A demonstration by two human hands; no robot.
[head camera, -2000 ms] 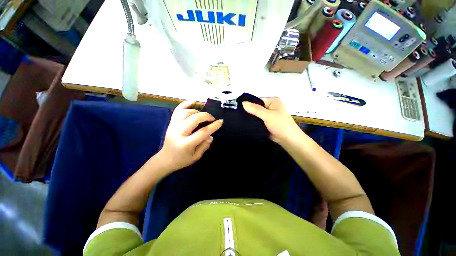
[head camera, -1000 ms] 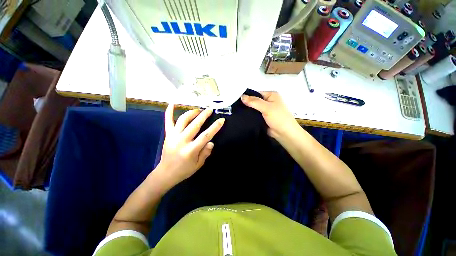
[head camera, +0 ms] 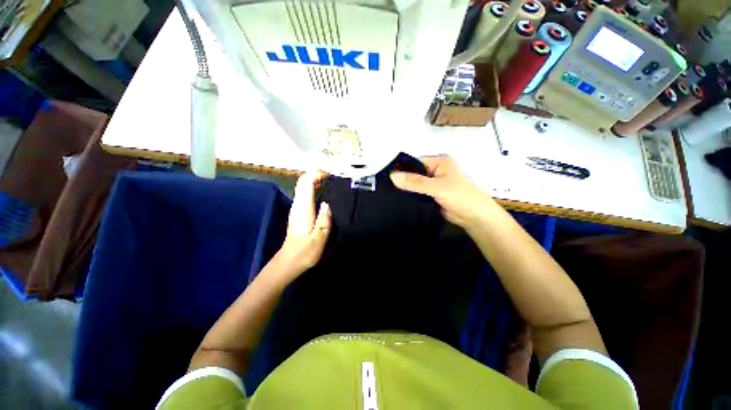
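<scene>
The black garment (head camera: 385,232) lies under the white JUKI machine head (head camera: 321,60) and hangs down over my lap. The small silver clamp (head camera: 363,183) sits on the cloth below the head. My left hand (head camera: 309,224) grips the garment's left edge, thumb on top, with its other fingers partly hidden. My right hand (head camera: 439,187) pinches the garment's upper right edge between thumb and fingers, right of the clamp. The needle is hidden by the head.
A lamp (head camera: 203,128) hangs left of the head. On the white table (head camera: 593,196) are a cardboard box (head camera: 465,114), a pen (head camera: 500,134), snips (head camera: 558,167), a control panel (head camera: 613,68) and a calculator (head camera: 660,168). Blue bin (head camera: 172,280) stands left, brown-lined bin (head camera: 625,296) right.
My left hand has gone from lying with spread fingers on the cloth beside the clamp to holding the garment's left edge. My right hand stays at the upper right edge. The view has shifted slightly.
</scene>
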